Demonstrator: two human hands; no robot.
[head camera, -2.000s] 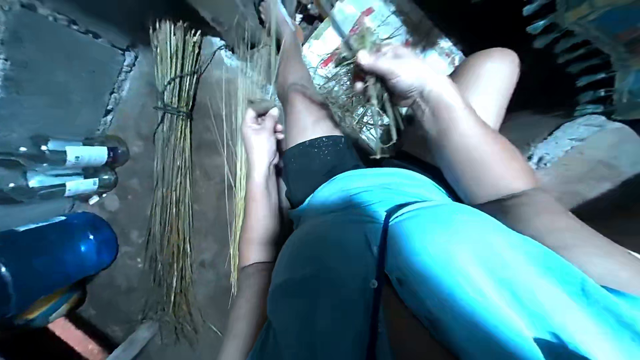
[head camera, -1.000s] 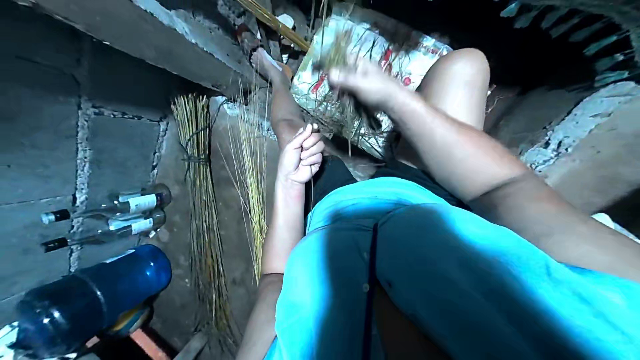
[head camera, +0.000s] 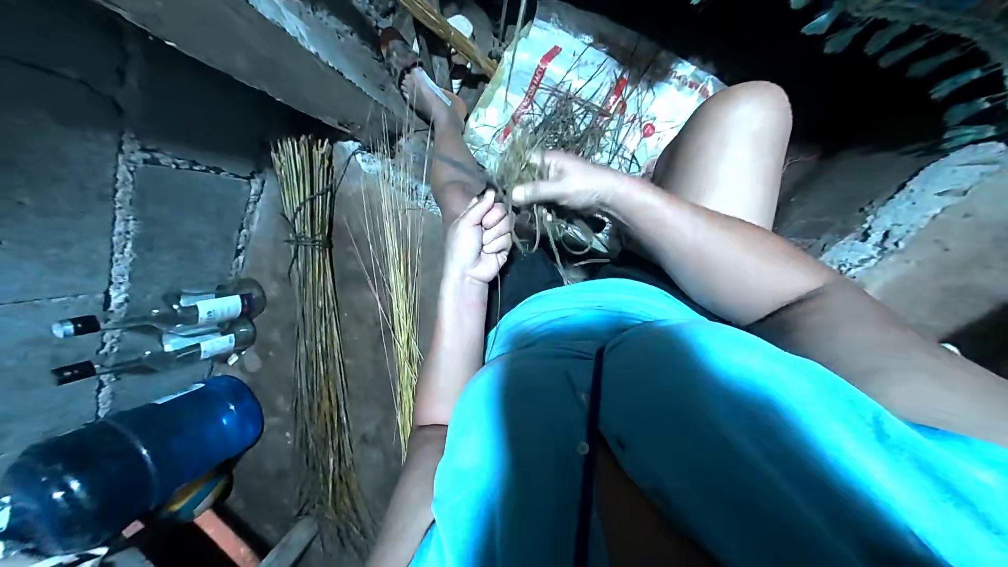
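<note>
My left hand (head camera: 482, 240) is closed in a fist near my thigh, with a thin dark strand at its fingertips. Beside it, my right hand (head camera: 571, 183) grips a loose tangle of dry plant fibres (head camera: 516, 169), whose curled ends hang below the fingers. Under and past the right hand, a heap of dry stalks (head camera: 571, 118) lies on a white printed sack (head camera: 504, 98). Thin loose straw stalks (head camera: 400, 307) stretch along the floor left of my left forearm. Farther left lies a bundle of stalks (head camera: 311, 236), tied near its upper end.
Glass bottles (head camera: 213, 309) and a large blue bottle (head camera: 150, 453) are at the left by the block wall (head camera: 55, 228). A concrete ledge (head camera: 315, 63) runs across the upper left. More long stalks (head camera: 449, 35) lie near my foot at the top.
My right hand has come down and left with the fibres, close to my left hand. The view has shifted, showing more of the wall and bottles than two seconds ago.
</note>
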